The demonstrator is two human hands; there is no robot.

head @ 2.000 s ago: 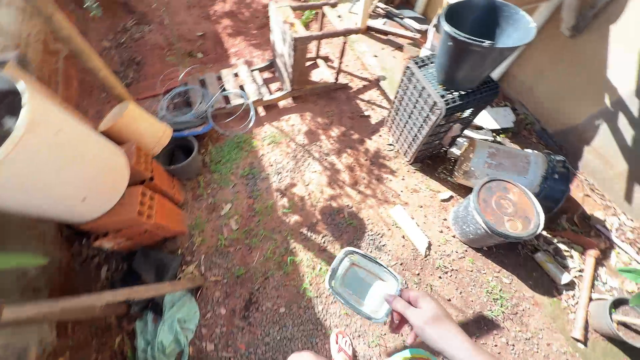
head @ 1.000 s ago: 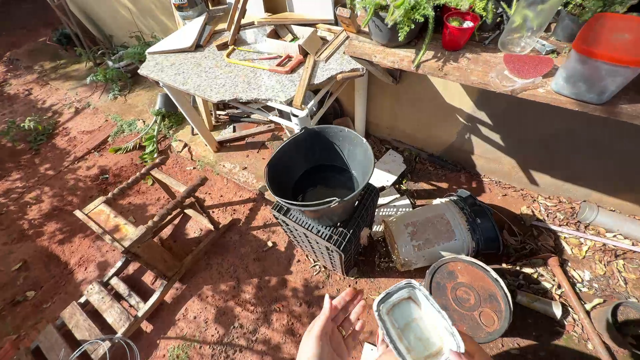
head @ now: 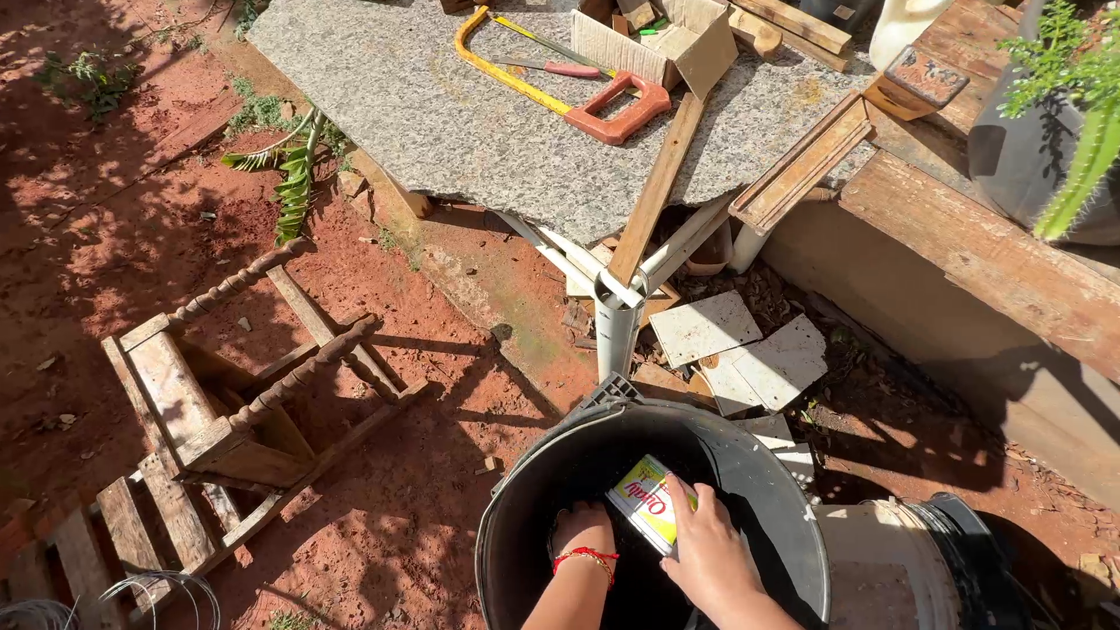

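Note:
A large black plastic bucket (head: 516, 534) with a wire handle stands at the bottom centre. Inside its rim, my right hand (head: 713, 547) holds a small rectangular plastic tub (head: 646, 500), whose printed yellow and white side faces up. My left hand (head: 584, 532), with a red bracelet at the wrist, reaches down into the dark inside of the bucket to the left of the tub. Its fingertips are hidden in shadow, so whether they hold anything does not show.
Beyond the bucket is a granite slab table (head: 385, 79) with a hacksaw (head: 617, 109) and a cardboard box (head: 656, 44). A broken wooden chair (head: 254, 402) lies at left. White tiles (head: 770, 363) and a dirty white bucket (head: 875, 560) are at right, below a plank shelf (head: 989, 254).
Both hands have moved into the black bucket. The tub, seen with its hollow side up before, now shows its printed side. The view has swung and come closer to the table.

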